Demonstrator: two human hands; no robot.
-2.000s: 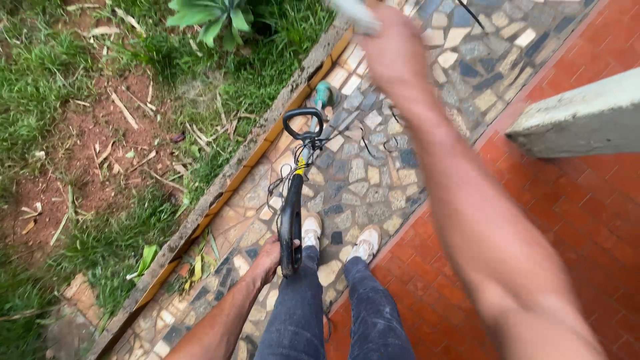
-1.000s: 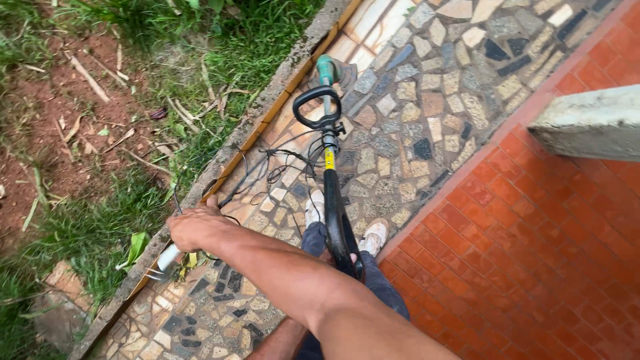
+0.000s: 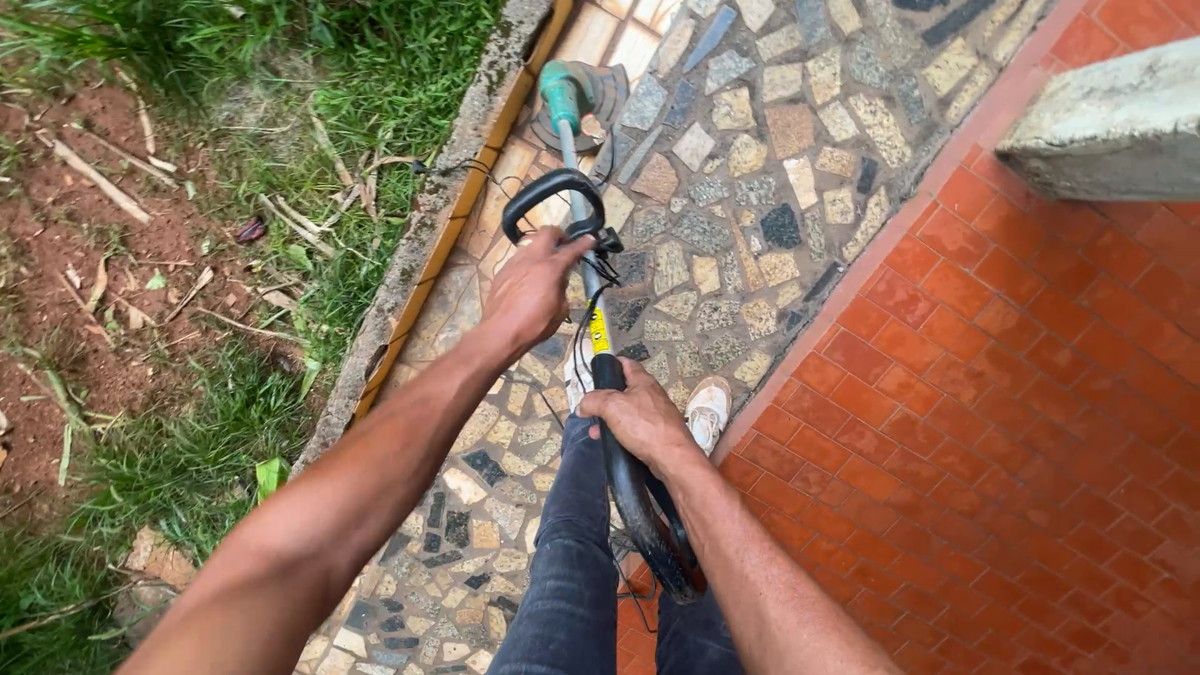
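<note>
A corded string trimmer with a green motor head (image 3: 565,94), grey shaft and black grips lies lengthwise before me. My left hand (image 3: 534,286) is at the near end of its black loop handle (image 3: 539,192), fingers closed over that part; its palm side is hidden. Lower down, my right hand (image 3: 642,412) wraps the front of the long black rear grip (image 3: 637,506), just below a yellow warning label (image 3: 598,328). Thin black cord (image 3: 600,272) hangs loosely round the shaft between both hands. The round guard (image 3: 600,103) is next to the motor head, over the paving.
Irregular stone paving (image 3: 698,234) runs under my shoes (image 3: 708,412). Along its left side is a concrete curb (image 3: 412,225) with a yellow edge, then grass (image 3: 403,84) and red soil. Red tiles (image 3: 937,422) and a whitish post (image 3: 1106,122) are on the right.
My right hand held a white object up high, then over by the curb; now it is on the trimmer's grip without it. My left hand has moved from the rear grip to the loop handle.
</note>
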